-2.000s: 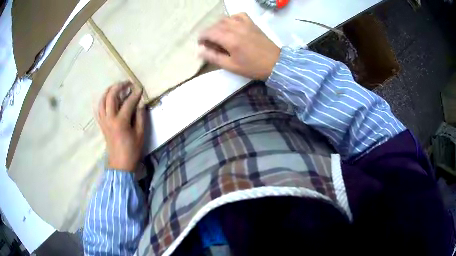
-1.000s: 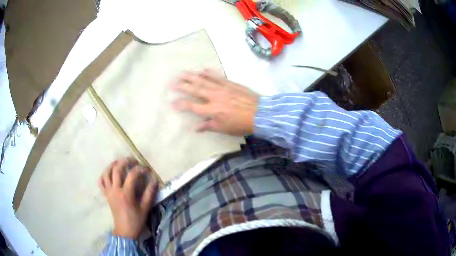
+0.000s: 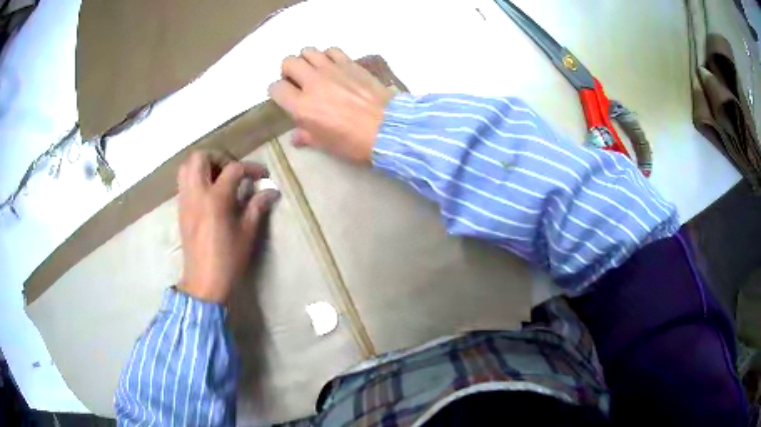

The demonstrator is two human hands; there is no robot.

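A large front panel [image 3: 417, 250] lies pale wrong side up, with a darker brown facing strip [image 3: 108, 229] along its far edge. A narrow tan yoke seam [image 3: 321, 250] crosses it. A white patch [image 3: 322, 318] sits left of the seam; another is partly covered by my left fingertips. My left hand [image 3: 219, 221] rests at the facing's inner edge, fingers curled; whether it pinches cloth is hidden. My right hand [image 3: 338, 104] grips the panel's facing edge near the seam's far end, fingers over the strip and thumb on the near side.
Red-handled shears [image 3: 584, 87] lie at the far right. Another brown panel [image 3: 167, 50] lies at the far left, with loose threads [image 3: 104, 167] near its corner. Folded brown cloth [image 3: 726, 100] is at the right corner of the white tabletop [image 3: 467, 50].
My right hand has moved from the panel's middle to its facing edge. My left hand has moved up along the seam to the facing. The shears appear further right, and the lower white patch is uncovered.
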